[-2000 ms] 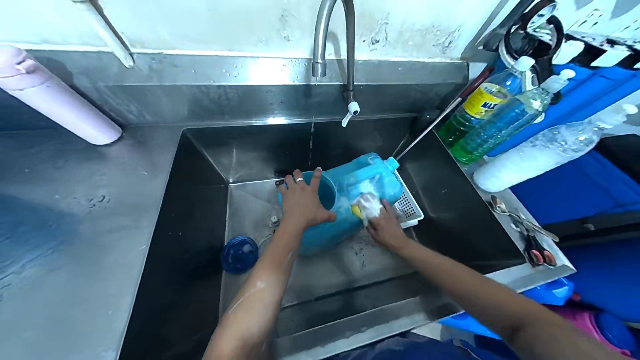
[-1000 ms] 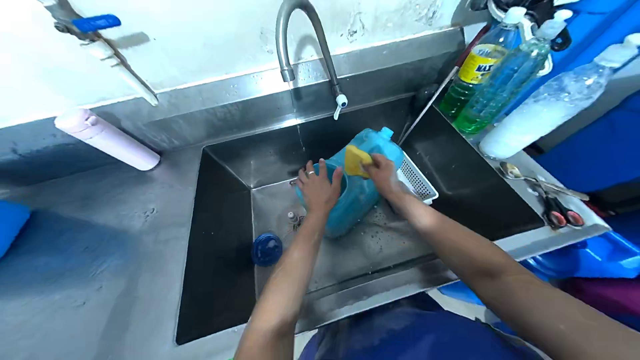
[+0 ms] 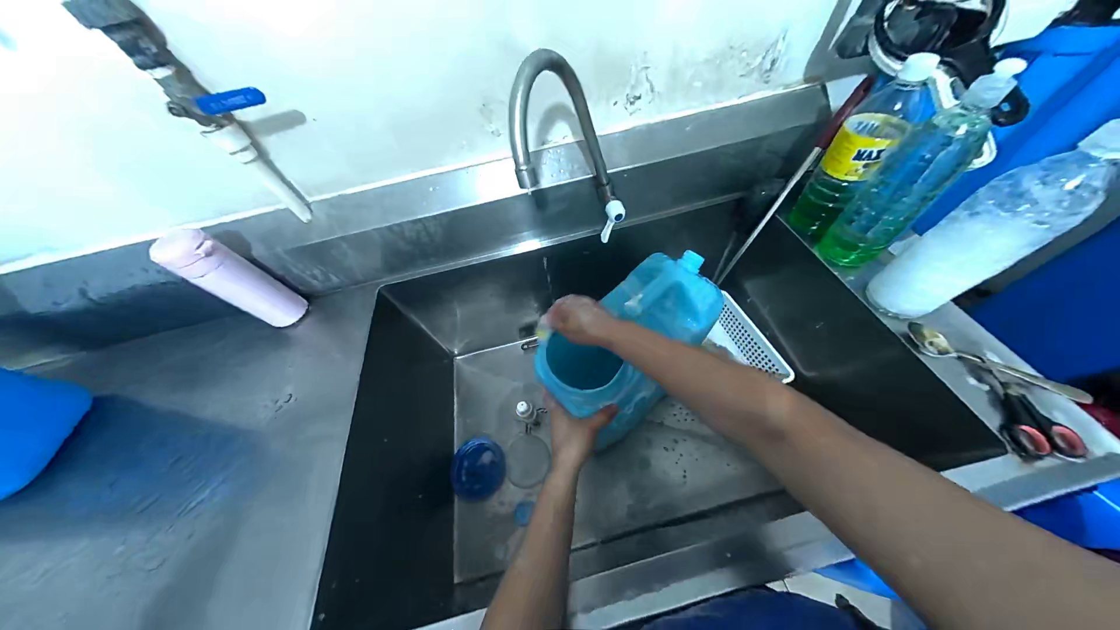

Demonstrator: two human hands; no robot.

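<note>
A blue translucent plastic water container [image 3: 669, 302] lies tilted in the stainless steel sink [image 3: 612, 525], its wide round mouth facing me. My left hand [image 3: 577, 429] grips the lower rim of that mouth. At the upper rim is my right hand [image 3: 582, 319], fingers curled around a bit of yellow sponge [image 3: 543, 329], mostly hidden by the hand. A dark blue round lid [image 3: 478, 468] rests on the sink floor, left of the container. Beside it are a clear disc [image 3: 528, 461], a small white-topped fitting [image 3: 525, 411] and a small blue cap [image 3: 523, 513].
A gooseneck faucet [image 3: 560, 66] arches over the sink. Behind the container sits a white perforated basket [image 3: 754, 337]. Bottles of green liquid [image 3: 906, 188], a frosty bottle [image 3: 989, 232], a spoon [image 3: 932, 339] and scissors [image 3: 1032, 429] line the right ledge. A pink flask [image 3: 232, 278] is on the left counter.
My right hand has moved with the yellow sponge from the container's side to its mouth rim. My left hand has shifted from the top of the mouth to its lower rim.
</note>
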